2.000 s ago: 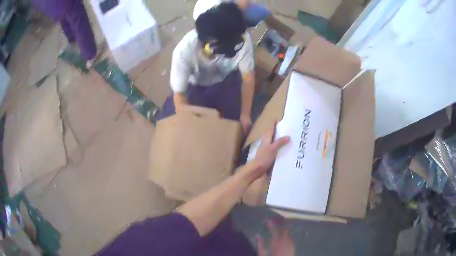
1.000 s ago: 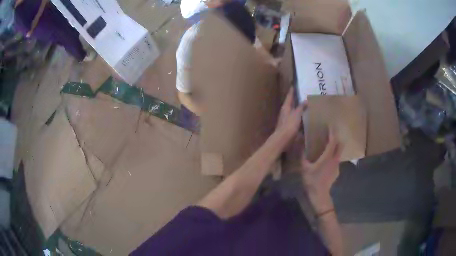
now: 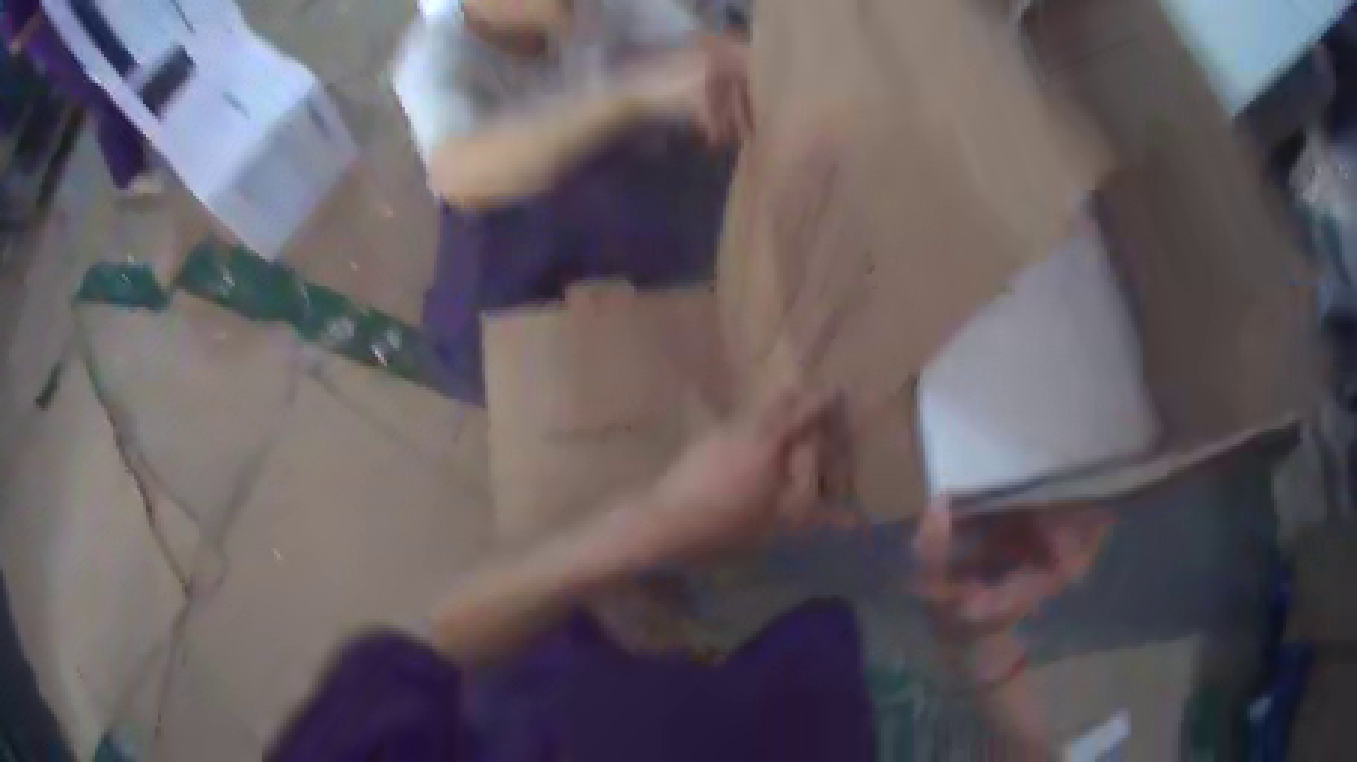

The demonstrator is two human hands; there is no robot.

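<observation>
A large open brown carton (image 3: 1220,283) lies in front of me on the right. A white box (image 3: 1042,380) shows inside it, partly covered by a large brown cardboard panel (image 3: 908,194) over the carton's left and far part. My left hand (image 3: 781,454) is at the near lower corner of this panel, its fingers curled. It is blurred, so its hold is unclear. My right hand (image 3: 1012,558) is on the carton's near edge, fingers around the edge, also blurred. The white box's print is not visible.
A person in a white top and purple trousers (image 3: 595,223) faces me, one hand at the brown panel. A brown cardboard piece (image 3: 595,417) stands before them. A white printed box (image 3: 246,142) is at upper left. Flattened cardboard (image 3: 357,551) covers the green floor.
The brown panel now covers much of the white box. My right hand has moved from the small flap down to the carton's near edge. My left hand has moved down and left.
</observation>
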